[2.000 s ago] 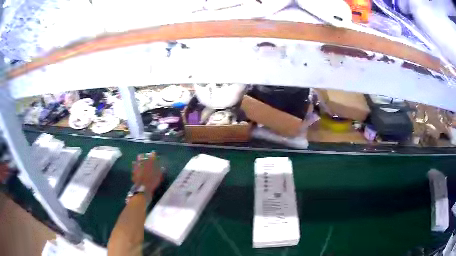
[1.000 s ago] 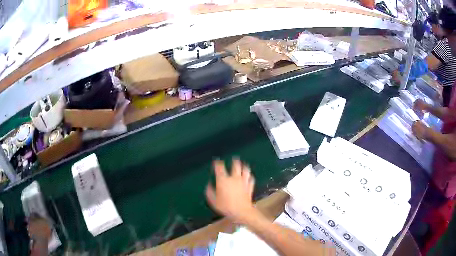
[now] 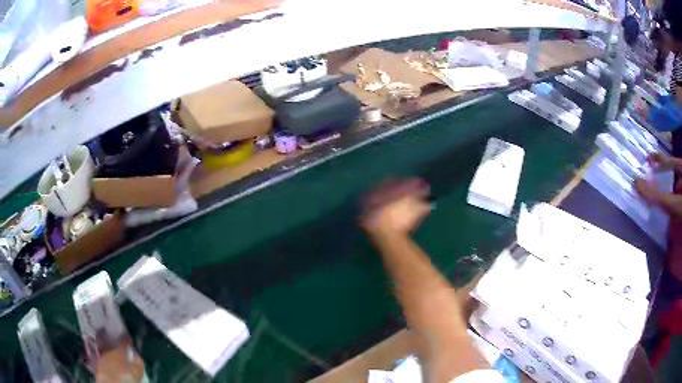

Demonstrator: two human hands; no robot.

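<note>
My right hand is blurred, over the middle of the green belt, with nothing seen in it. My left hand is cut off by the bottom edge, over the lower end of a white printed carton; its grip is unclear. A larger carton with a raised end flap lies just right of it. Another carton lies at the far left. A plainer white box lies on the belt beyond my right hand.
Printed open cartons are stacked at the right, on the near table. Behind the dark-green belt is a parts shelf with a brown carton and a dark case. More cartons and another person's hands are at far right.
The flapped carton has moved from right of centre to lower left. My right hand has moved right and farther over the belt. My left hand is now at a different carton. The plainer box stays.
</note>
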